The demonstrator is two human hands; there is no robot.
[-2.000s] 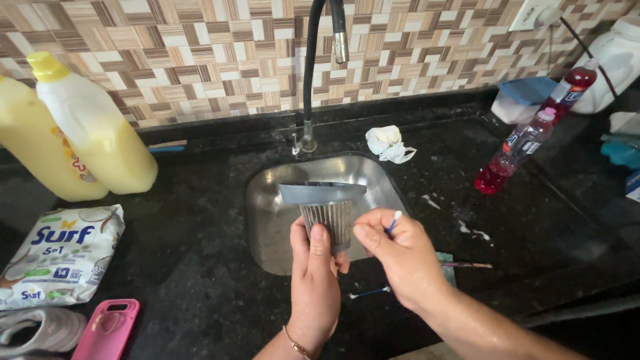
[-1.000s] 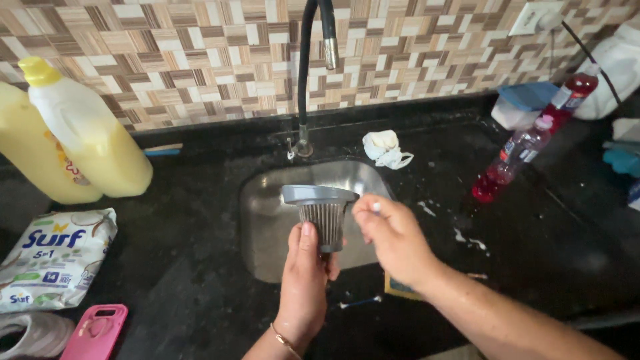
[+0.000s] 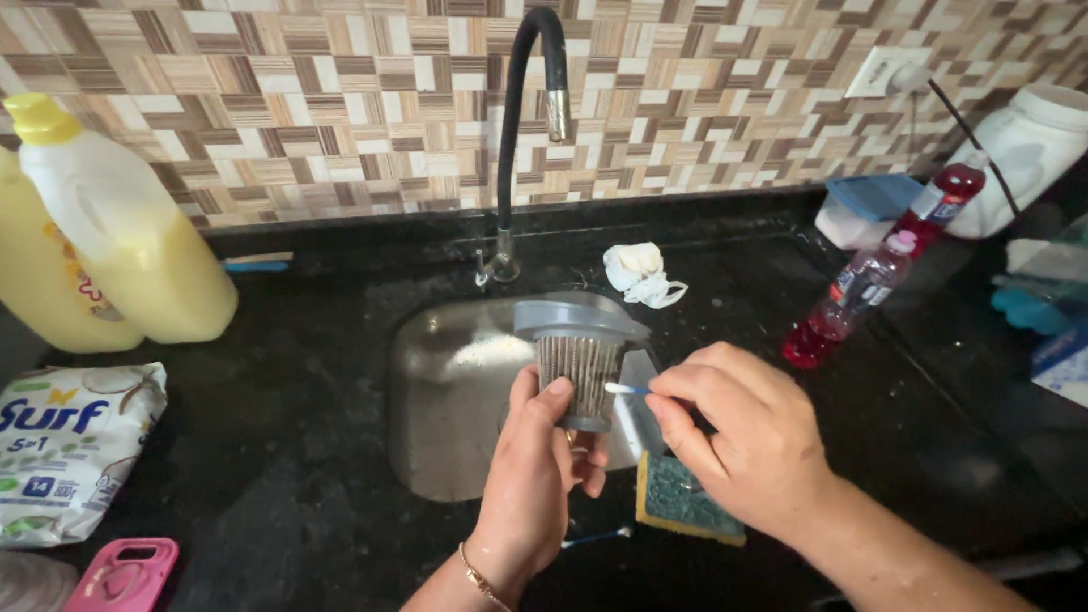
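Observation:
My left hand (image 3: pixel 540 459) holds a pleated filter (image 3: pixel 580 374) with a grey plastic rim, upright over the right part of the steel sink (image 3: pixel 450 408). Between thumb and fingers of my right hand (image 3: pixel 739 425) is a cotton swab (image 3: pixel 627 388) with a blue stick; its white tip is at the pleats' right side. Below my right hand lies a green and yellow sponge (image 3: pixel 684 501), partly covered by the hand. A second cotton swab (image 3: pixel 597 537) rests on the dark counter near the sink's front edge.
A black flexible faucet (image 3: pixel 510 144) rises behind the sink. White crumpled plastic (image 3: pixel 643 274) lies behind its right corner. At left are yellow liquid jugs (image 3: pixel 153 246), a detergent bag (image 3: pixel 72 450) and a pink plastic item (image 3: pixel 123 578). Bottles of red liquid (image 3: pixel 854 293) stand at right.
The swab's white tip, hidden behind my fingers a second ago, now shows against the pleats. My right hand has moved lower relative to the filter, and more of the sponge is visible.

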